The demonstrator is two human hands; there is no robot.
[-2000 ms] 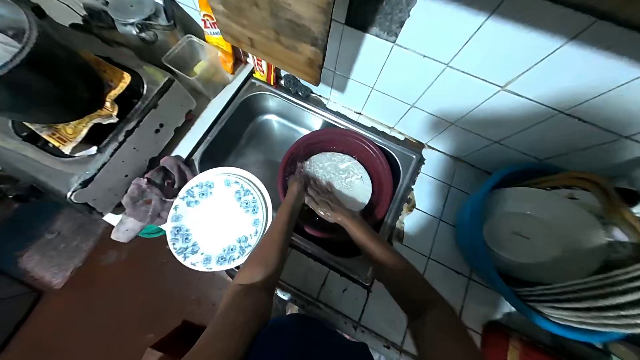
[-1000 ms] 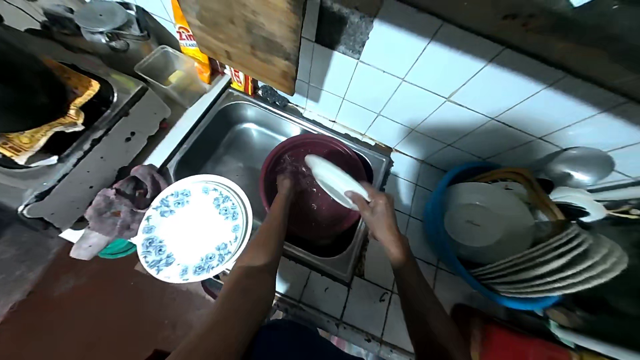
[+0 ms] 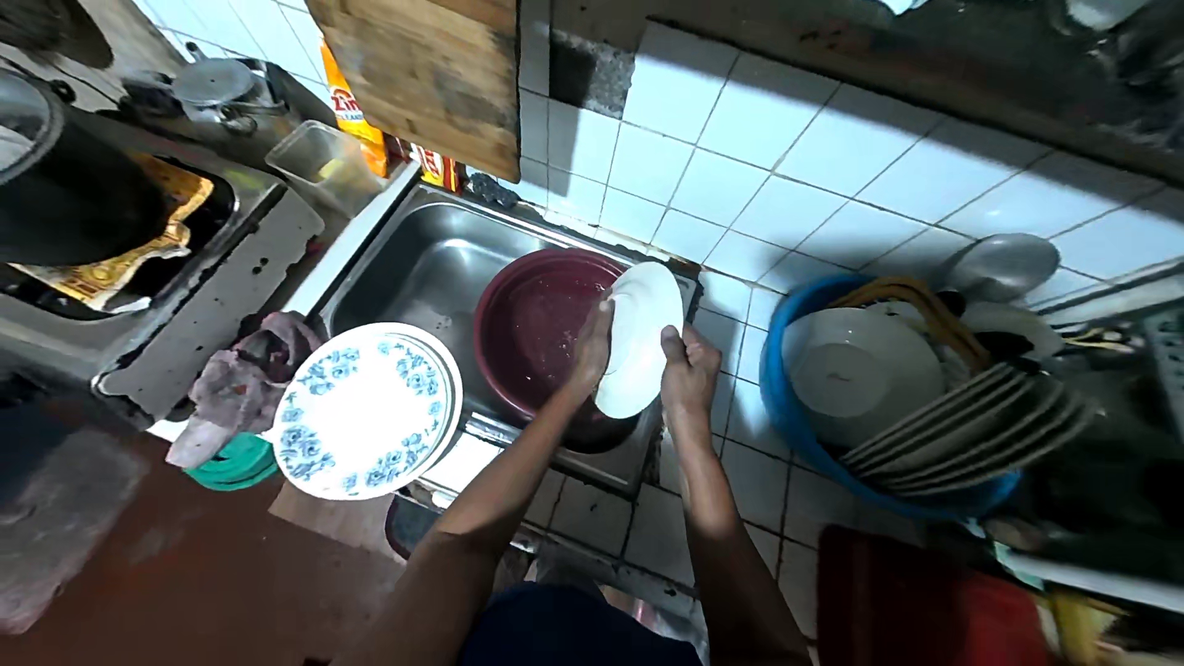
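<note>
A white plate (image 3: 640,338) is tilted over the right side of a dark red plastic basin (image 3: 523,324), which holds water and stands in a steel sink (image 3: 398,250). My right hand (image 3: 689,370) grips the plate's right edge, thumb on the near face. My left hand (image 3: 594,347) lies against the plate's left side; its fingers are partly hidden, and whether it grips cannot be told. Left of the basin, a stack of plates with blue flowers (image 3: 365,412) rests at the sink's front edge. On the right a blue tub (image 3: 786,407) holds white plates, several standing on edge.
A dark pot (image 3: 79,185) sits on the stove at the left. Near the sink's left corner are a clear plastic container (image 3: 324,166) and a crumpled cloth (image 3: 240,379). A wooden board (image 3: 425,74) hangs above the sink. A metal ladle (image 3: 1006,264) lies beyond the tub.
Two seconds ago both hands were on the plate inside the basin. The plate was then lifted in my right hand, with my left hand in the basin; now my left hand is against it too.
</note>
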